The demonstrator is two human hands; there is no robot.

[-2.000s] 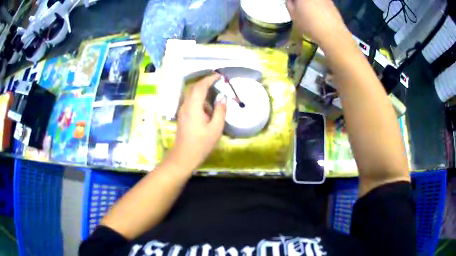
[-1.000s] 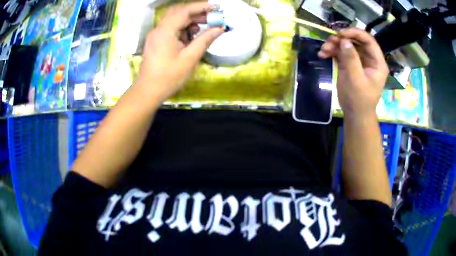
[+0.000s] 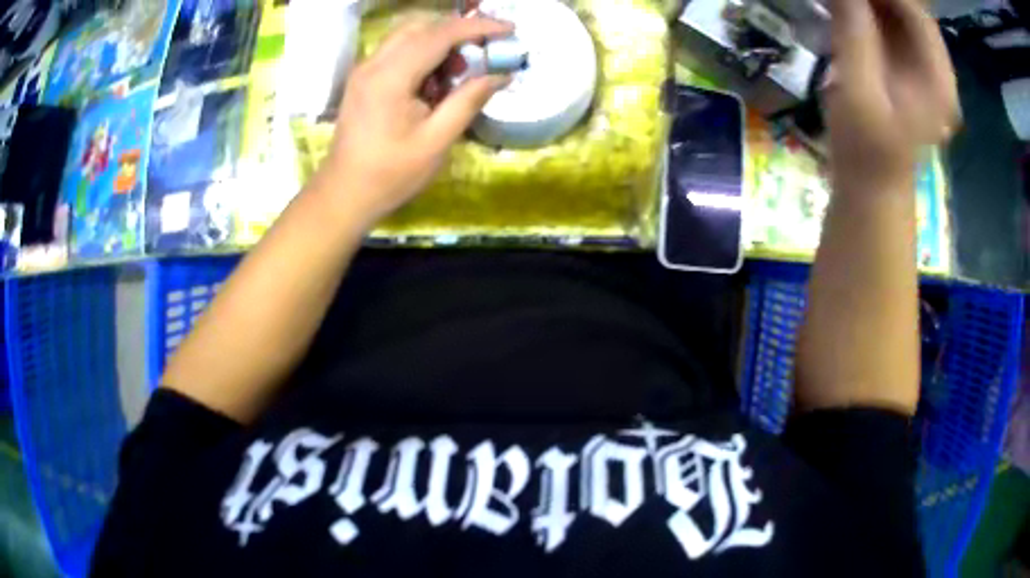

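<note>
My left hand (image 3: 395, 107) pinches a small silvery cylindrical part (image 3: 497, 54) between thumb and fingers, over the left side of the round white cover (image 3: 548, 85). The cover lies on the yellow padded cushion (image 3: 531, 198); its top is cut off by the picture's edge. Part of the white housing (image 3: 320, 57) shows left of my hand. My right hand (image 3: 887, 96) is raised at the upper right, above the boxes, blurred; whether its fingers hold anything cannot be told.
A smartphone (image 3: 703, 181) lies right of the cushion. Metal boxes with black bands (image 3: 751, 51) stand behind it. Printed sheets (image 3: 113, 147) and a black flat box (image 3: 34, 169) are at the left. Blue crates (image 3: 68, 373) stand below the bench edge at both sides.
Compared with one second ago, my right hand has moved up and right, and the thin pale stick it held no longer shows. My left hand still holds the small part over the cover.
</note>
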